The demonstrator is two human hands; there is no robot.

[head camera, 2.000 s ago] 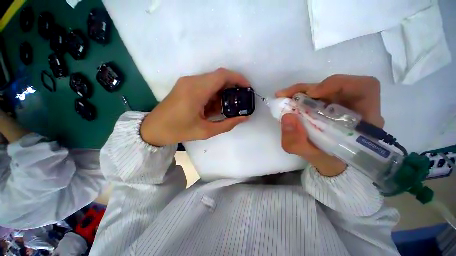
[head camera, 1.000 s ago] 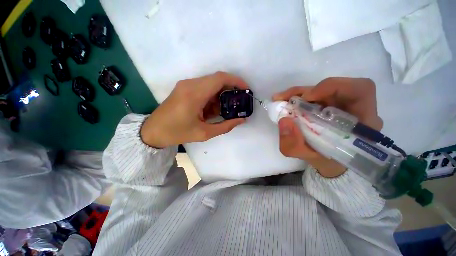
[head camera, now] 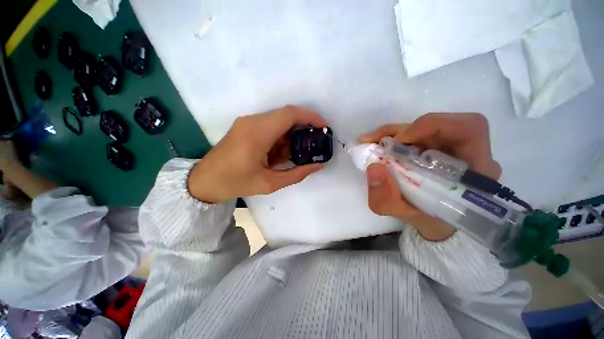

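Note:
My left hand (head camera: 258,153) holds a glossy black rounded-square watch case (head camera: 311,145) between thumb and fingers over the white board (head camera: 318,212). My right hand (head camera: 434,155) grips a clear and white glue dispenser (head camera: 440,192) like a pen, with a green end cap (head camera: 538,238) at its rear. The thin needle (head camera: 342,143) points left at the case's upper right corner; whether it touches cannot be told. The fingers hide the case's left side.
Several black housings (head camera: 152,115) and a thin black ring (head camera: 72,120) lie on the green mat (head camera: 149,175) at left. White sheets (head camera: 477,33) lie upper right. A neighbour's sleeve (head camera: 66,238) shows lower left. A white tray (head camera: 583,222) is at right.
The whole view has shifted slightly down. The needle stays at the case's right side. The neighbour's arm at left has moved, and a hand shows again at the left edge.

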